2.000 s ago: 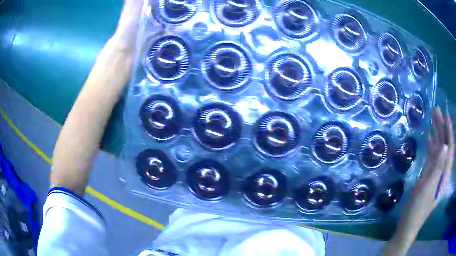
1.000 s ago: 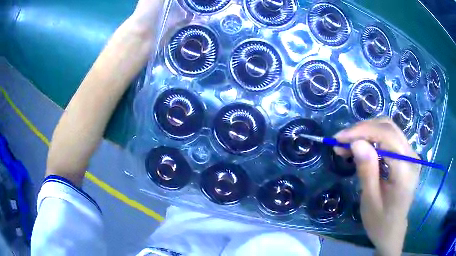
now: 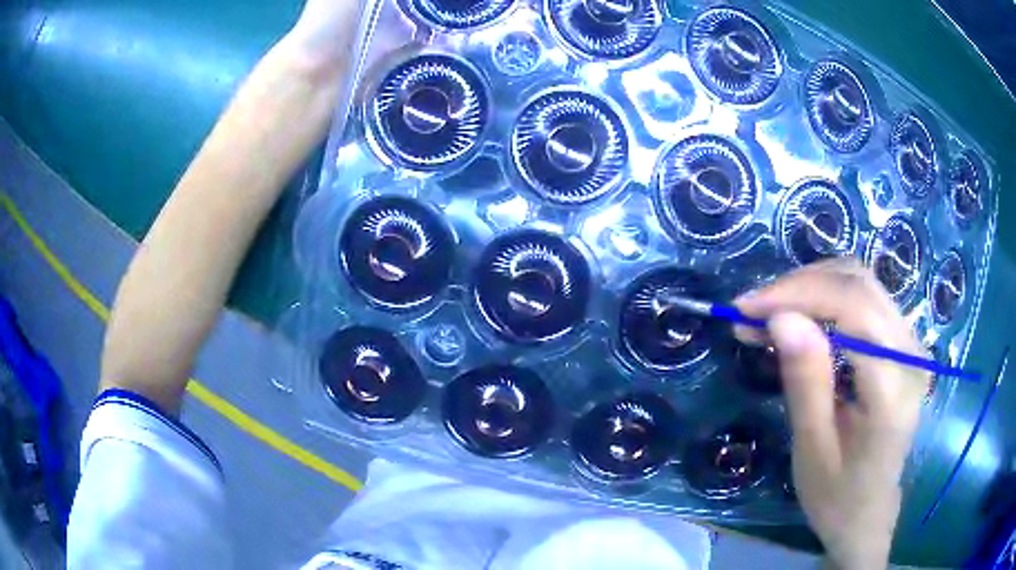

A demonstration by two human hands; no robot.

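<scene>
A clear plastic tray [image 3: 474, 200] holds rows of round black parts with ribbed rings and shiny centres. My right hand [image 3: 841, 356] holds a thin blue brush [image 3: 891, 353] like a pen. The brush's pale tip is on the ribbed ring of a round black part [image 3: 668, 320] in the third row. My right hand covers some parts behind it. My left hand [image 3: 348, 39] is at the tray's upper left edge, partly cut off by the top of the picture; its fingers are hidden, so its hold cannot be told.
The tray is tilted above a green mat [image 3: 111, 123]. A spare thin blue stick [image 3: 967, 440] lies on the mat at the right. A grey floor with a yellow line [image 3: 273, 443] shows at lower left. Dark and blue items show at the left and lower right edges.
Since two seconds ago, my right hand has left the tray's right edge and come over the tray with the brush. In the last second, the brush tip has shifted slightly left on the same part.
</scene>
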